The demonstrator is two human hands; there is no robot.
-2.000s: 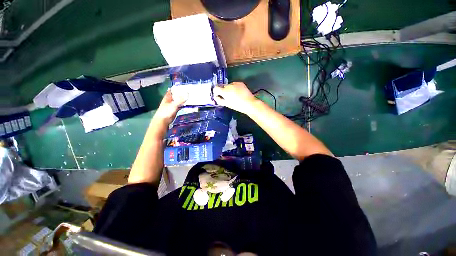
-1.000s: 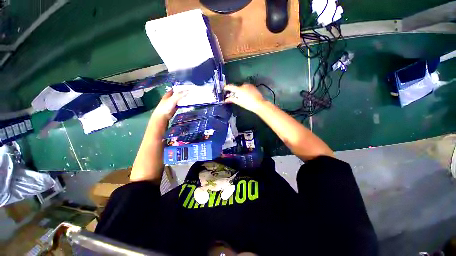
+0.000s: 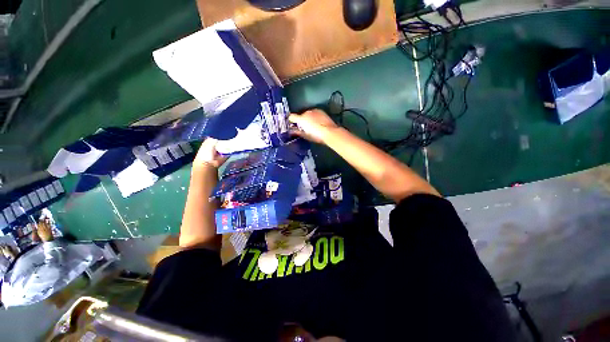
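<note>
An open carton (image 3: pixel 251 133), blue outside and white inside, stands in front of me with its white-lined lid (image 3: pixel 204 67) raised at the back. Several narrow blue-and-white box ends show in a row at its right side. My left hand (image 3: pixel 211 155) holds the carton's front left corner, its fingers partly hidden by a blue flap. My right hand (image 3: pixel 313 125) grips the carton's right edge with bent fingers. Blue printed retail boxes (image 3: pixel 246 217) lie overlapping between the carton and my body.
Another open carton with blue boxes (image 3: pixel 164 155) is on the left bench. Black cables (image 3: pixel 431 123) tangle right of centre. A mouse (image 3: pixel 360 13) rests on a brown board (image 3: pixel 321 43). An open blue box (image 3: pixel 576 90) is far right. Another person's hand (image 3: pixel 44 230) shows far left.
The view has shifted and turned. The open carton now sits tilted further left, and the row of box ends at its right side shows more. My hands stay at its two sides.
</note>
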